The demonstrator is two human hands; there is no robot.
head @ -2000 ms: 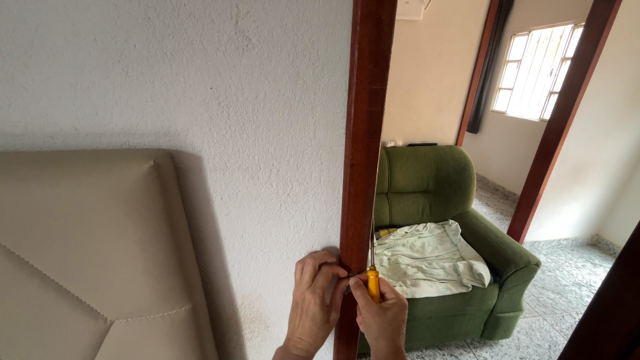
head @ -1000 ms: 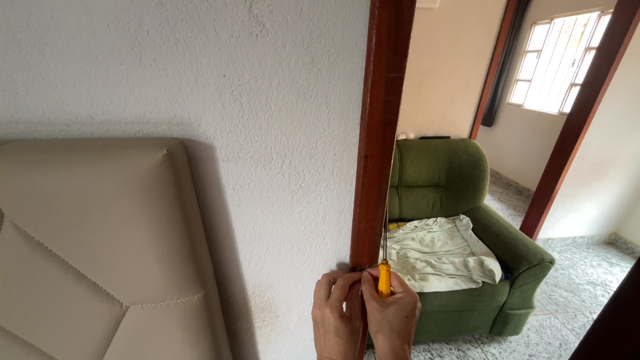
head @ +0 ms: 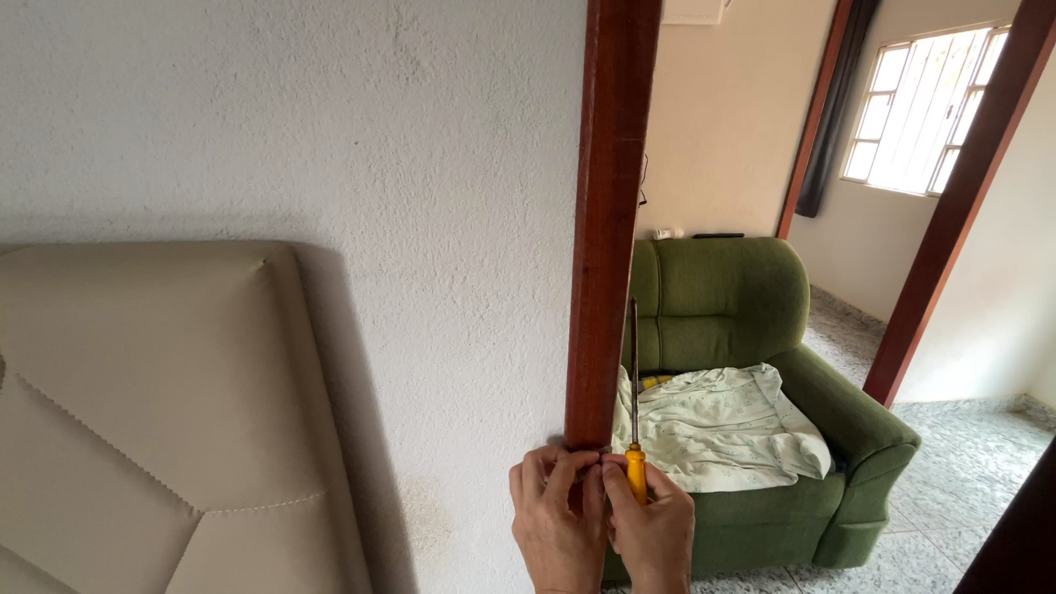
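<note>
Both hands meet at the lower part of a reddish-brown wooden door frame (head: 606, 247). My right hand (head: 652, 520) holds a screwdriver (head: 635, 474) by its yellow handle, with the long metal shaft pointing up, beside the frame's edge. The thumb and forefinger of that hand come together near the frame. Against the wood, my left hand (head: 554, 511) has its fingers bent, their tips close to the right fingertips. A small thing seems to be pinched between the fingertips, too hidden to name.
Left stands a beige padded headboard (head: 148, 355) against a rough white wall (head: 445, 206). Beyond the frame is a green armchair (head: 726, 289) with a pale patterned cloth (head: 734, 429) on its seat. A barred window (head: 928, 111) and another wooden frame (head: 961, 206) are at the right.
Both hands stay together at the door frame. The screwdriver remains in my right hand, shaft up. The view has shifted slightly.
</note>
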